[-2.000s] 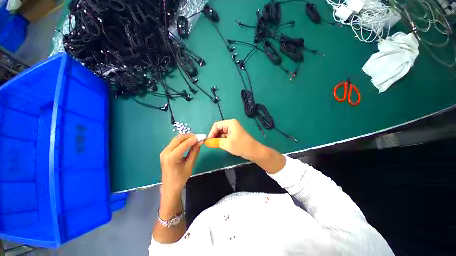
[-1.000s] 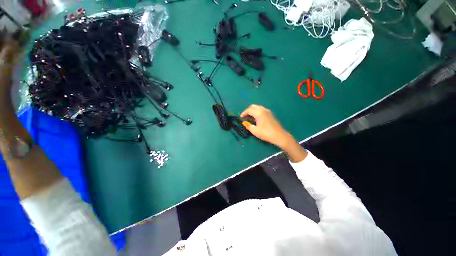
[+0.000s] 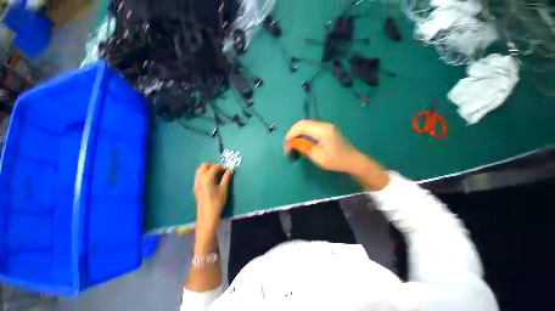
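My left hand (image 3: 210,187) is at the table's front edge, its fingertips at the lower side of the pile of small white parts (image 3: 230,158). Whether it pinches one cannot be told. My right hand (image 3: 325,147) is to the right of the pile, above the green table. Its fingers are curled over a black cable (image 3: 296,155), of which only dark bits show. Orange finger covers (image 3: 301,145) show at its thumb and index finger. A thin part of a black cable runs up from behind the hand. The view is blurred.
A large heap of black cables (image 3: 176,54) lies upper left, beside a blue tote (image 3: 115,176). A smaller cable group (image 3: 364,68) lies upper centre. Red-orange scissors (image 3: 430,124), a white cloth (image 3: 485,87) and white cables (image 3: 455,30) are at the right.
My left hand has come back from over the tote at the far left to the white pile. My right hand has closed over the cable bundles. The view has turned and shifted.
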